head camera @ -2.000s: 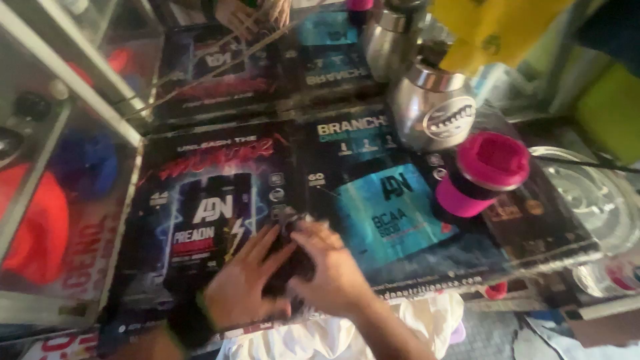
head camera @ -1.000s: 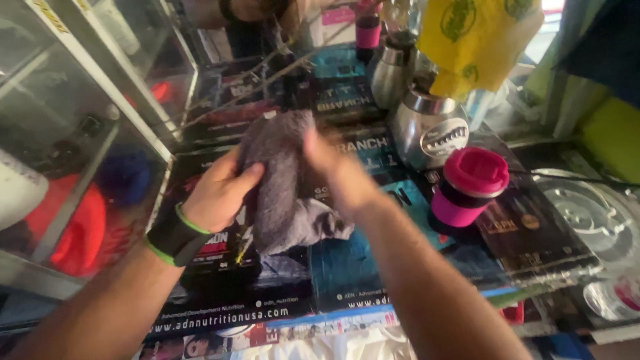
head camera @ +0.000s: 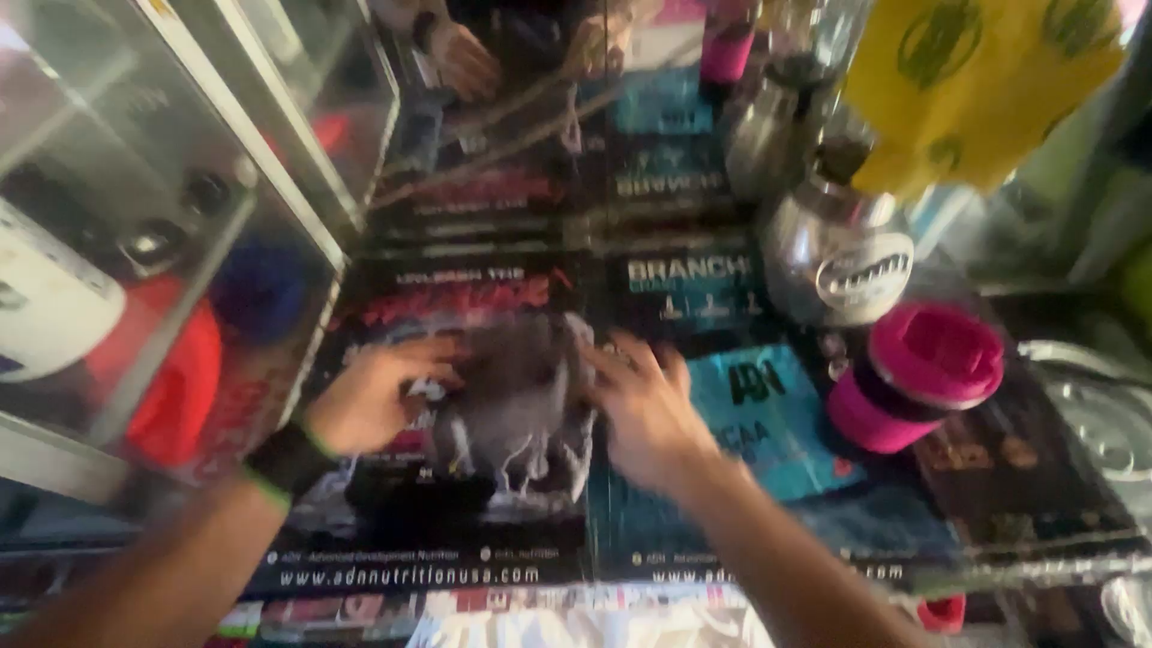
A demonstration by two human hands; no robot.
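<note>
A dark grey cloth garment (head camera: 522,405), blurred, lies spread on the printed counter surface (head camera: 531,531). At its left edge is my left hand (head camera: 382,391), fingers apart and touching the fabric, with a dark band on the wrist. My right hand (head camera: 643,405) rests at the garment's right edge, its fingers spread partly over the edge. Neither hand is closed around the cloth. Pale string-like strands show on the lower part of the garment.
A pink lidded cup (head camera: 913,378) stands at the right, beside a rounded metal container (head camera: 841,252). Above hangs a yellow printed bag (head camera: 981,90). A glass display case (head camera: 297,207) with red and blue items borders the left. A mirror (head camera: 540,108) behind reflects hands and containers.
One second ago the cloth was raised and bunched, with my left hand gripping it. Now it lies flat on the counter, and my left hand is off its former grip.
</note>
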